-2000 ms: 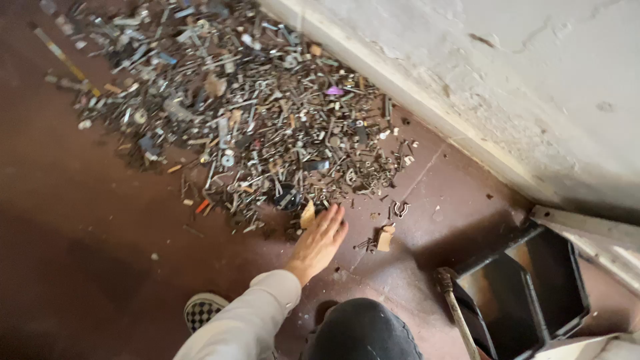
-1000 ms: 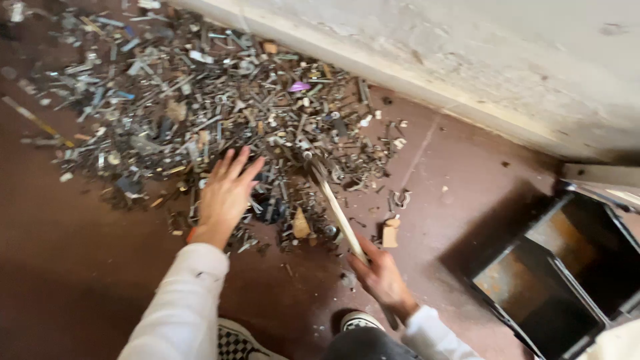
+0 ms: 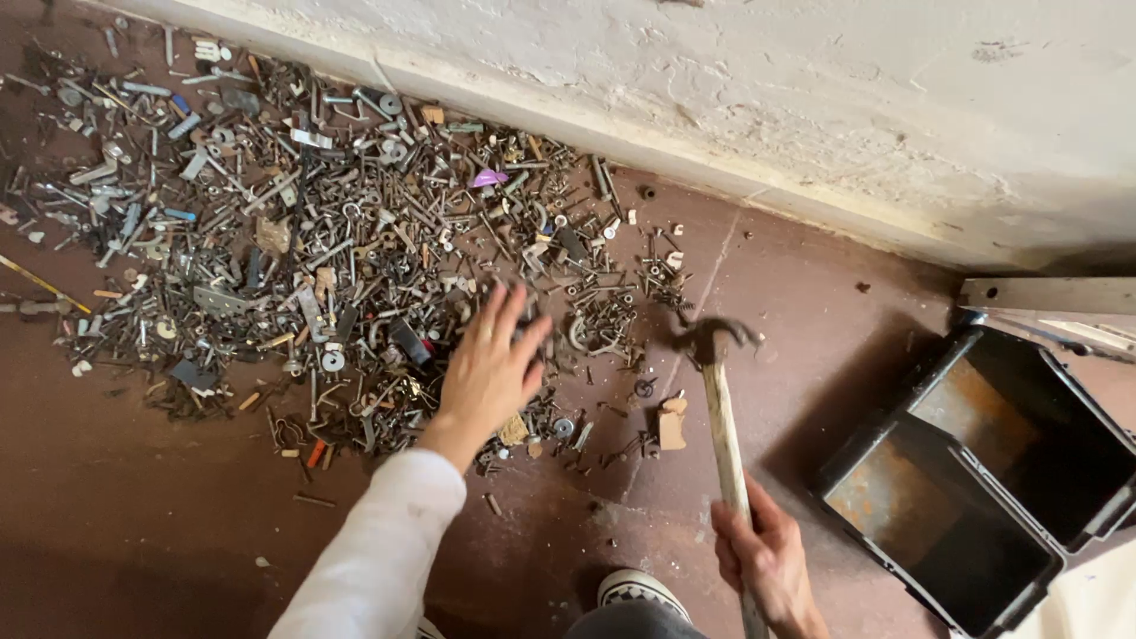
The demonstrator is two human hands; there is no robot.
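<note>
A wide heap of loose screws, bolts, nails, washers and other small hardware (image 3: 355, 204) covers the floor beside the wall. My left hand (image 3: 493, 364) lies over its near right part, fingers spread; whether anything is under the palm is hidden. In my right hand (image 3: 763, 559) is the pale wooden handle of a claw hammer (image 3: 726, 426). The hammer's dark head is just right of the heap, over the floor, with small bits clinging around it. A torn piece of tan cardboard (image 3: 672, 430) lies left of the handle.
Black plastic bins (image 3: 954, 448) with rust-coloured stains stand on the right, near a pale wooden piece (image 3: 1047, 293). The rough white wall (image 3: 799, 98) runs along the top. My checkered shoe (image 3: 639, 590) shows at the bottom, and a yellow stick (image 3: 44, 284) lies at the far left.
Two seconds ago only one of my hands showed, at the heap's near edge. Since one second ago, the hammer in my right hand has moved from the heap to the floor right of it.
</note>
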